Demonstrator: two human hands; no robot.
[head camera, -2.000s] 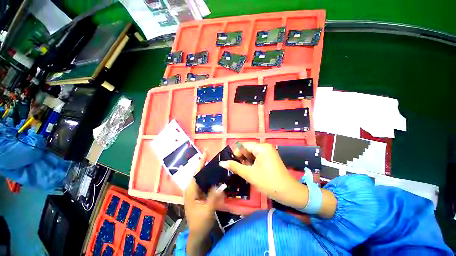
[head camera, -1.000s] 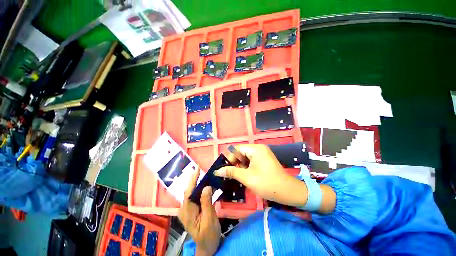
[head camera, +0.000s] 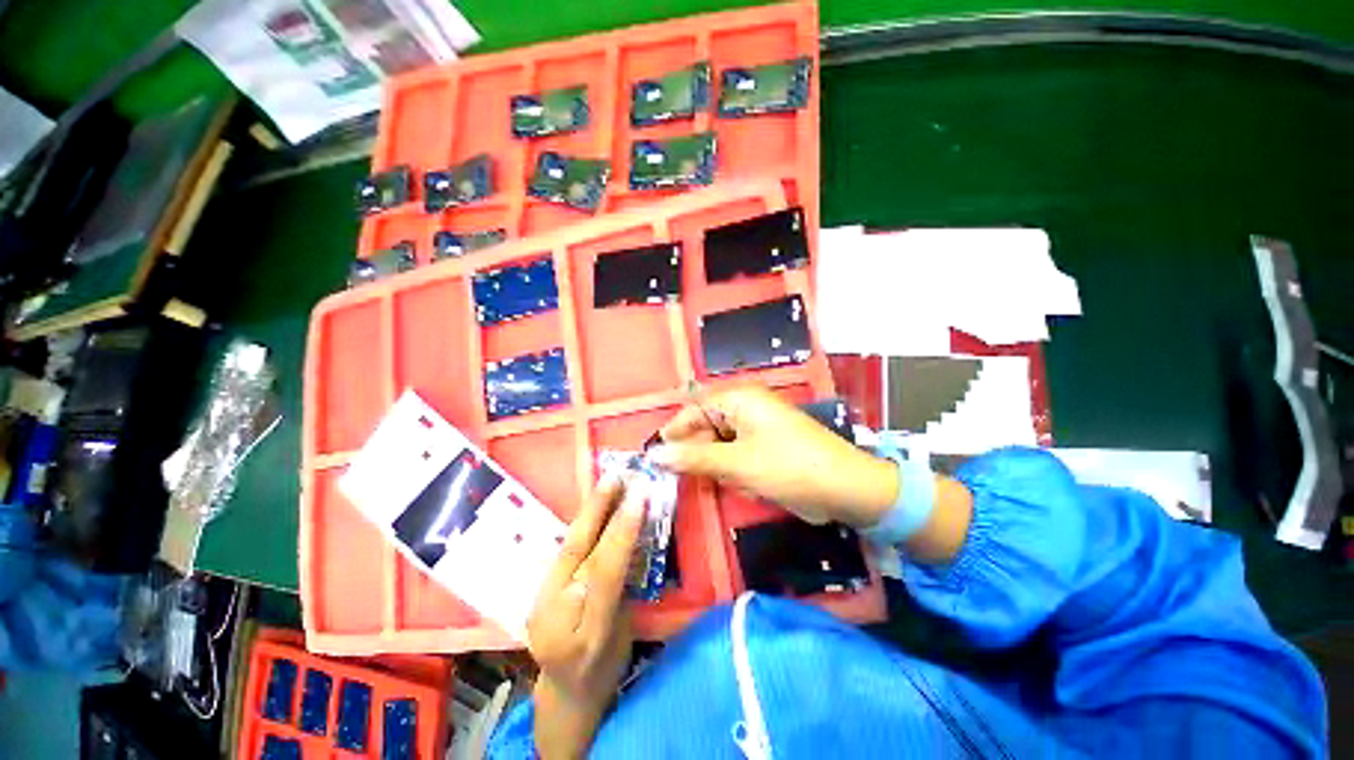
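My left hand (head camera: 582, 601) holds a circuit board (head camera: 653, 520), steeply tilted, with a bluish, pale side showing. My right hand (head camera: 772, 453) pinches at the board's upper end; a thin dark tip shows between its fingers, too small to name. The fingers hide much of the board. A white backing sheet (head camera: 371, 478) with one black adhesive piece (head camera: 447, 508) lies slanted over the near-left pockets of the red compartment tray (head camera: 349, 371), its lower end by my left hand. Two blue boards (head camera: 527, 382) and several black-covered boards (head camera: 754, 336) lie in the tray.
A far red tray (head camera: 624, 42) holds green assembled boards (head camera: 671, 161). White and grey sheets (head camera: 950, 282) lie on red material at right. A grey-white strip (head camera: 1295, 394) lies far right. Another red tray (head camera: 423, 671) of blue boards is lower left. Clear plastic (head camera: 223, 431) lies left.
The board in my hands has turned from its black face to its bluish side. The trays and backing sheet have shifted left in view. More of the right bench shows.
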